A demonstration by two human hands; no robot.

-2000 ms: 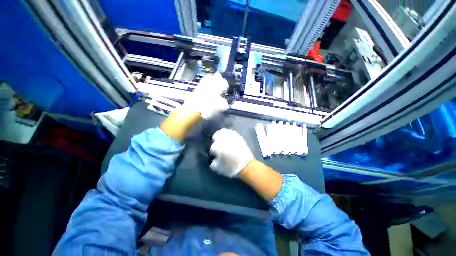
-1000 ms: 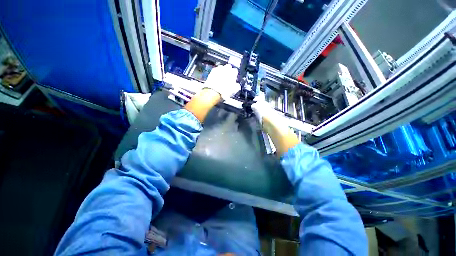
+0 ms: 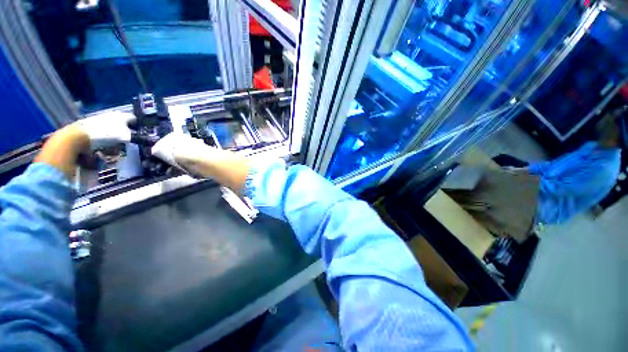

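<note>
A black clamp block (image 3: 150,115) stands upright across the rails in the machine opening. My left hand (image 3: 110,129), in a white glove, is against its left side. My right hand (image 3: 176,147), also gloved, is at its lower front right, close to my left hand. The fingertips of both hands are blurred or hidden at the block, so their grip is unclear. Narrow silver-white workpieces (image 3: 239,205) lie on the dark green-grey mat (image 3: 186,258), partly hidden by my right forearm. A small group of silver-white pieces (image 3: 80,244) lies at the mat's left end beside my left sleeve.
Shiny guide rails (image 3: 258,127) run behind the mat. An aluminium post (image 3: 313,75) stands right of the opening. A thin dark cable (image 3: 129,47) runs down to the block. At the right are a black bin (image 3: 506,285) with cardboard (image 3: 458,223) and a person in blue sleeves (image 3: 582,182).
The view has swung to the right, bringing the bin and the other person into sight. Both hands were over the mat and rail edge two seconds ago and are now at the black block.
</note>
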